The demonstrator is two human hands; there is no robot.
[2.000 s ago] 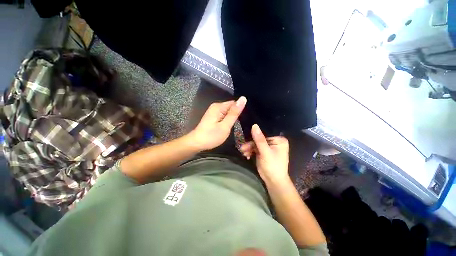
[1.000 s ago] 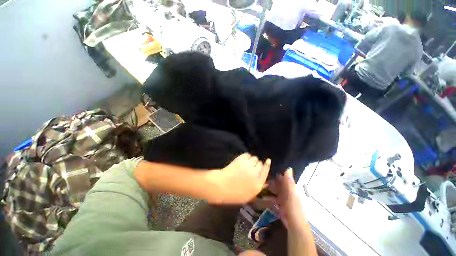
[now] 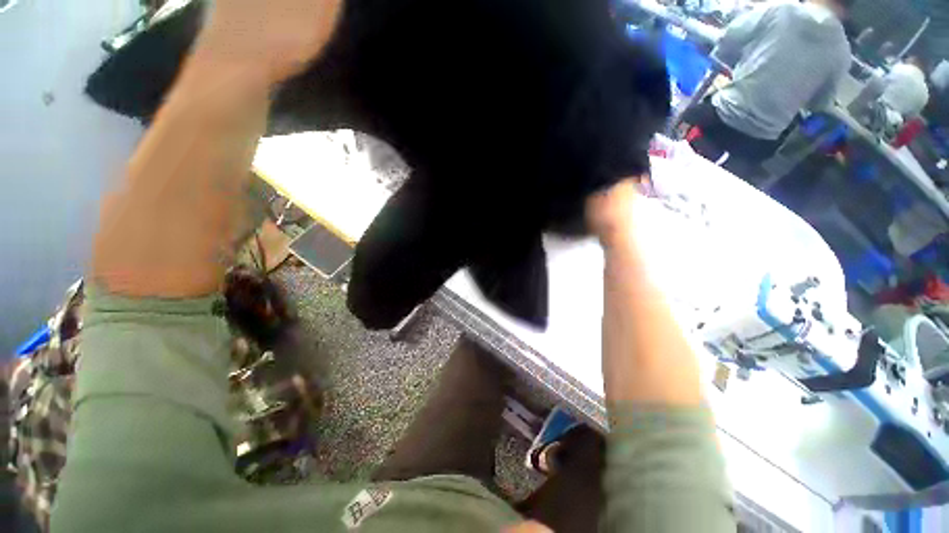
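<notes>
The black garment [image 3: 489, 115] is lifted in front of me above the white table, a dark mass with two rounded ends hanging down. My left hand [image 3: 276, 26] is at the garment's upper left, cut off by the top edge and blurred; its fingers are not clear. My right hand [image 3: 616, 208] is at the garment's lower right edge, blurred, its fingers closed on the cloth and partly hidden by it.
The white sewing machine [image 3: 806, 328] with a blue stripe stands on the table [image 3: 583, 302] at the right. Plaid cloth [image 3: 47, 416] lies at lower left. A person in grey [image 3: 780, 62] sits at the back right. A ruler strip [image 3: 520, 359] runs along the table's front edge.
The black garment has been raised off the table and spread between my arms. My left hand has moved up and left, my right hand up. The view has tilted up from the earliest frame.
</notes>
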